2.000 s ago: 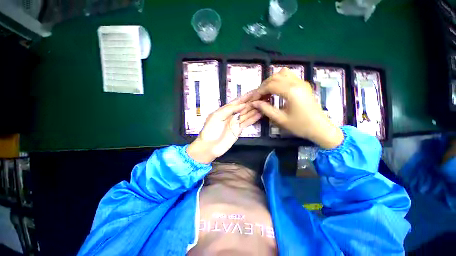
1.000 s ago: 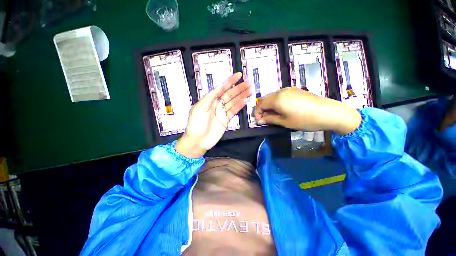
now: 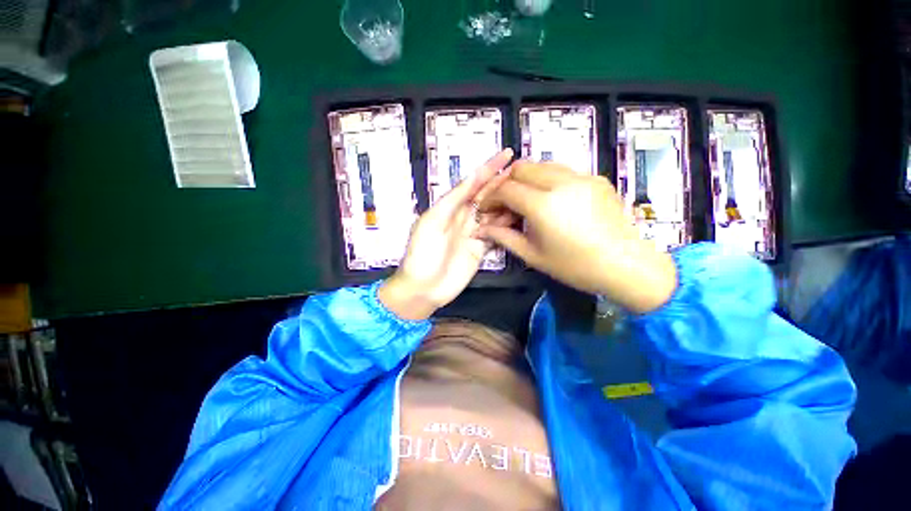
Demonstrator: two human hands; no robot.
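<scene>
The black foam tray holds several phone frames in a row, with bright centres and dark flex cables with orange ends. My left hand is palm up over the second frame from the left, with tiny clear-white parts near the base of its fingers. My right hand is over the middle frame, its bent fingertips at my left palm and fingers. Whether it pinches a part is hidden. Both hands partly cover the second and middle frames.
A white sticker sheet with a curled end lies left. Behind the tray are dark tweezers, a clear cup and a loose pile of parts. Another person's blue sleeve shows at right.
My right hand has gone from over the middle frame's lower part, apart from my left hand, back to my left palm. The camera view has also shifted.
</scene>
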